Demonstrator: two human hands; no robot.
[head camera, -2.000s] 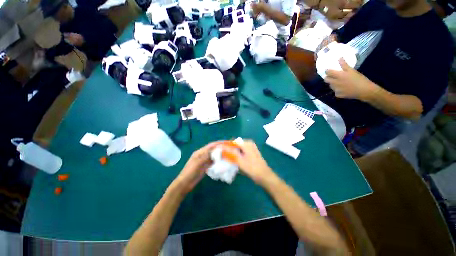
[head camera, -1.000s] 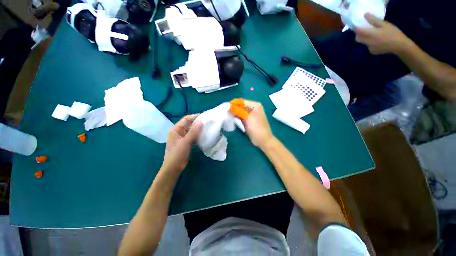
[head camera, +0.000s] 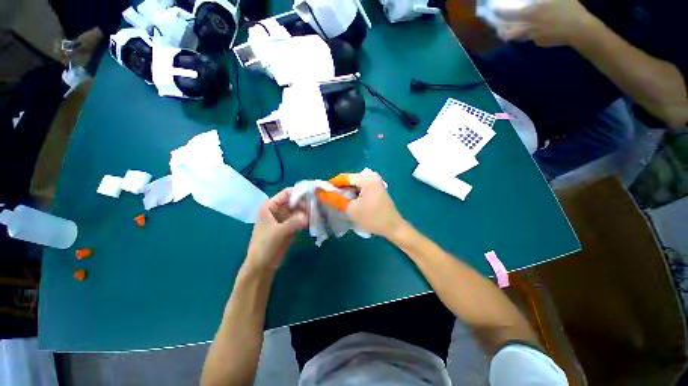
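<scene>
A crumpled white cloth (head camera: 323, 220) is held between my two hands over the green mat. My left hand (head camera: 273, 232) pinches its left side with thumb and fingers. My right hand (head camera: 370, 205), with orange finger cots (head camera: 334, 197) on its fingers, grips its right side. Part of the cloth hangs below the fingers, and some is hidden under my right hand. The nearest security camera (head camera: 305, 113), with a white housing and black ball, lies beyond my hands.
More cameras (head camera: 185, 71) crowd the far side. A translucent bottle (head camera: 230, 192) and white papers (head camera: 195, 154) lie left, another bottle (head camera: 41, 228) far left, near loose orange cots (head camera: 83, 254). Sticker sheets (head camera: 462, 130) and pink tape (head camera: 497, 269) are right. A person's arm (head camera: 603, 49) is upper right.
The view has tilted down towards the near table edge. The cloth has been opened out and bunched again between my hands. The neighbour's hand and white item now sit at the top edge.
</scene>
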